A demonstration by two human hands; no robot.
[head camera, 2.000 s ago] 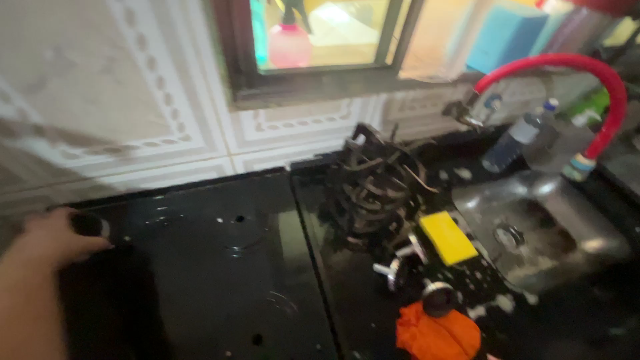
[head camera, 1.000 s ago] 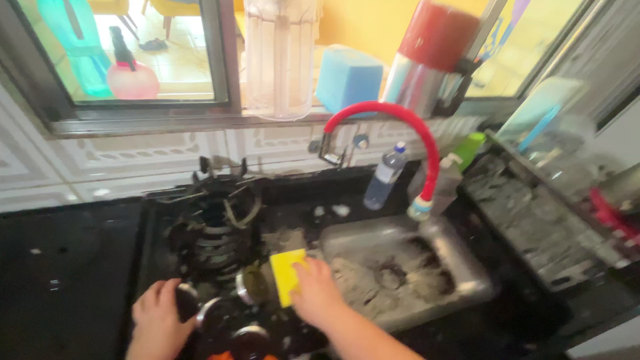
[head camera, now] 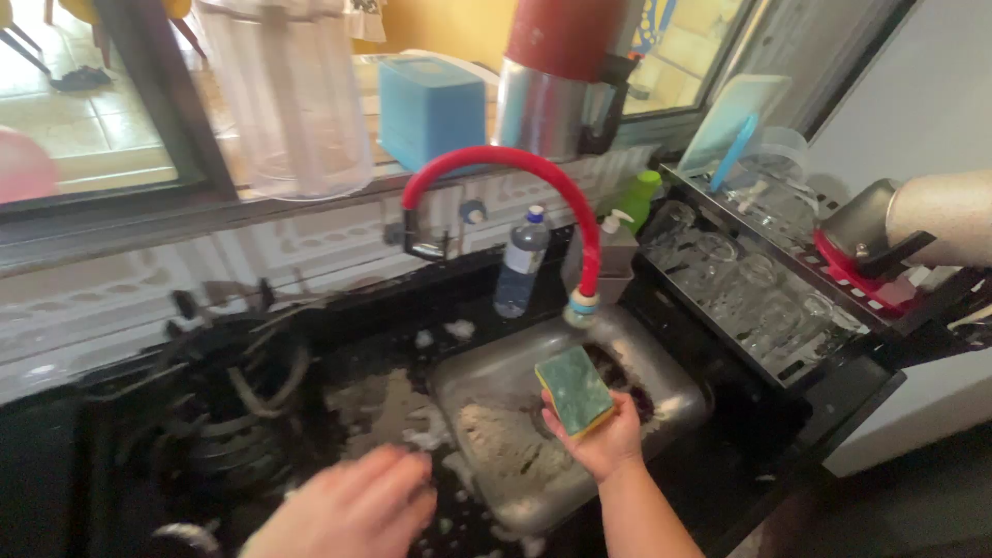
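Observation:
My right hand [head camera: 608, 443] holds a green and yellow sponge [head camera: 575, 391] over the steel sink basin [head camera: 504, 372], scouring side up. Below and left of it lies greyish residue in the basin. A red flexible faucet [head camera: 542, 167] arches above, its spout behind the sponge. My left hand [head camera: 356, 504], blurred, is over the wet black counter left of the sink; whether it holds anything is hidden. Black burner grates [head camera: 225, 411] are stacked at the left, and part of a round metal piece [head camera: 186, 535] shows at the lower left edge.
Behind the sink stand a clear plastic bottle [head camera: 521, 263], a soap dispenser [head camera: 612, 252] and a green bottle [head camera: 640, 200]. A dish rack [head camera: 721, 310] with glasses and a pan is at the right. The sill holds a clear pitcher [head camera: 287, 101], a blue container [head camera: 431, 108] and a red-topped thermos [head camera: 542, 77].
My right hand has picked up the sponge from the counter beside the grates and moved it over the sink. My left hand has left the round metal pieces. The view has swung right.

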